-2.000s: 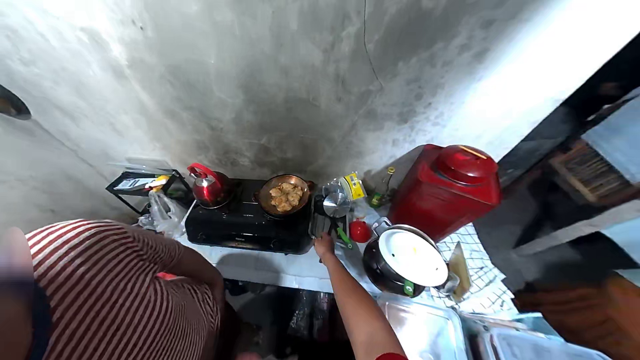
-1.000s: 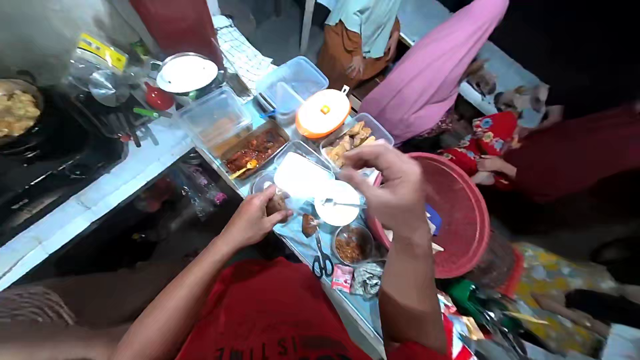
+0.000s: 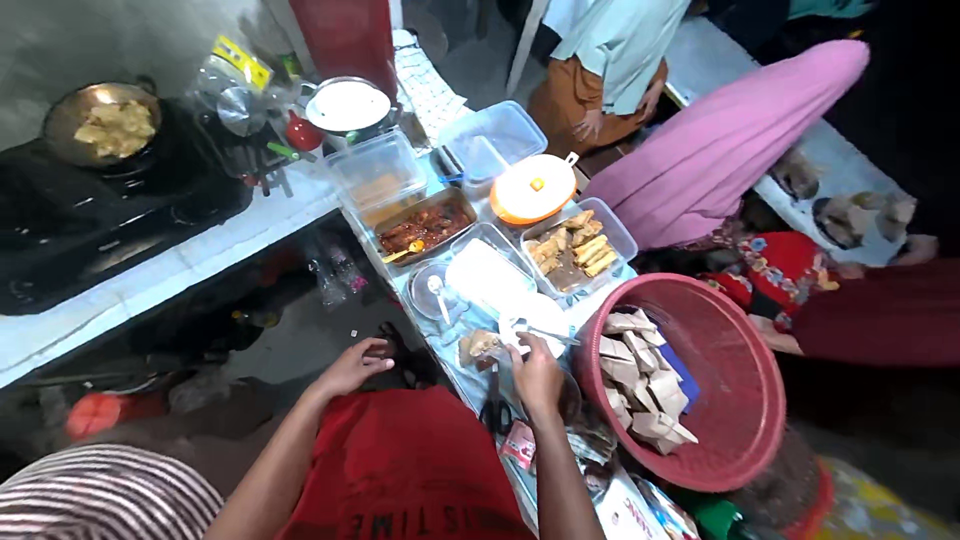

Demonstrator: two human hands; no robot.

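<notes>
Over the floor beside the table edge, my left hand (image 3: 356,367) has its fingers apart and holds nothing. My right hand (image 3: 536,371) reaches down at a white plate (image 3: 551,315) with metal cutlery on it; whether the fingers grip anything is unclear. Just left of it lies a food portion in clear plastic (image 3: 480,345). Beyond are a container of white food (image 3: 487,274), a round clear lid (image 3: 431,292) with a white spoon, a tray of dark red saucy food (image 3: 427,225) and a clear box of fried pieces and rolls (image 3: 581,251).
A red plastic basket (image 3: 765,375) of paper-wrapped packets stands right of my right hand. Black scissors (image 3: 495,412) lie near my right forearm. A stove (image 3: 97,217) with a pan of food (image 3: 112,127) is at the left. Other people sit beyond the table; a striped sleeve shows lower left.
The view has swung from the stove to the food table. Since one second ago my left hand has moved off the table's food, and my right hand has lowered to the plate.
</notes>
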